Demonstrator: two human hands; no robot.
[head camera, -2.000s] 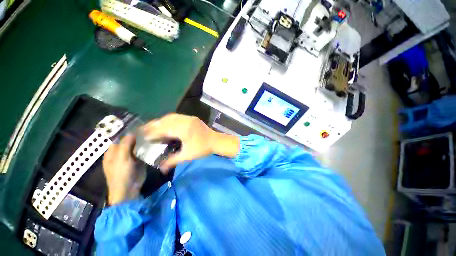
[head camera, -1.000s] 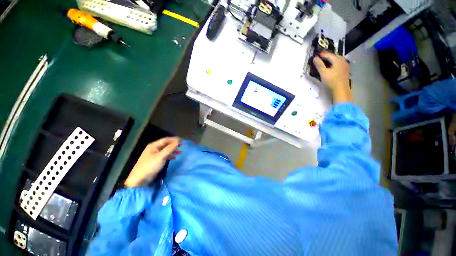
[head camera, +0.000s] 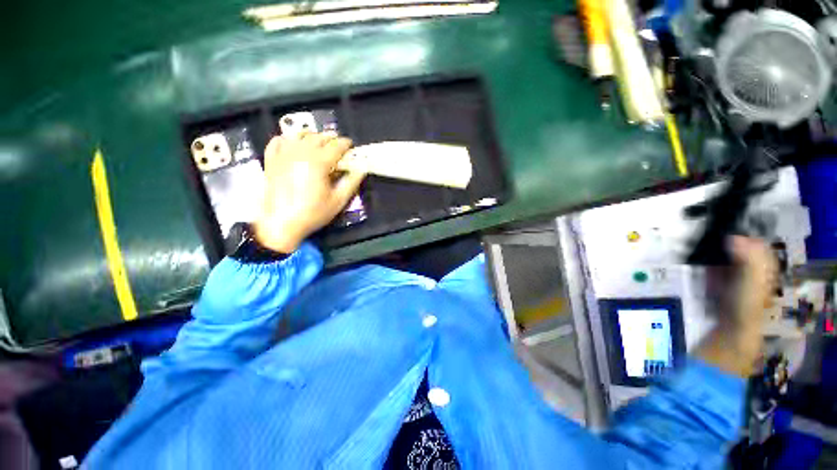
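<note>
A black slotted tray (head camera: 500, 174) lies on the green mat. One phone back housing (head camera: 235, 193) lies in its leftmost slot. Another housing (head camera: 296, 121) is in the adjacent slot, largely covered by my left hand (head camera: 303, 188). The pale strip (head camera: 418, 163) extends right from my left thumb and fingers, which close on its left end; no dots are discernible on it. My right hand (head camera: 748, 298) is blurred at the white machine (head camera: 610, 243), beside a blurred black part (head camera: 720, 216); its grip is unclear.
Long thin white strips (head camera: 367, 15) lie at the far side. An orange tool (head camera: 597, 32) and a pale bundle (head camera: 636, 73) lie at upper right, near a round fan (head camera: 773, 69). Yellow tape (head camera: 112, 234) marks the mat at left. The machine's screen (head camera: 645, 341) is lit.
The view has turned toward the tray. My left hand has moved from beside my body onto the tray and the strip's end. The strip's dotted face no longer shows. My right hand remains at the machine.
</note>
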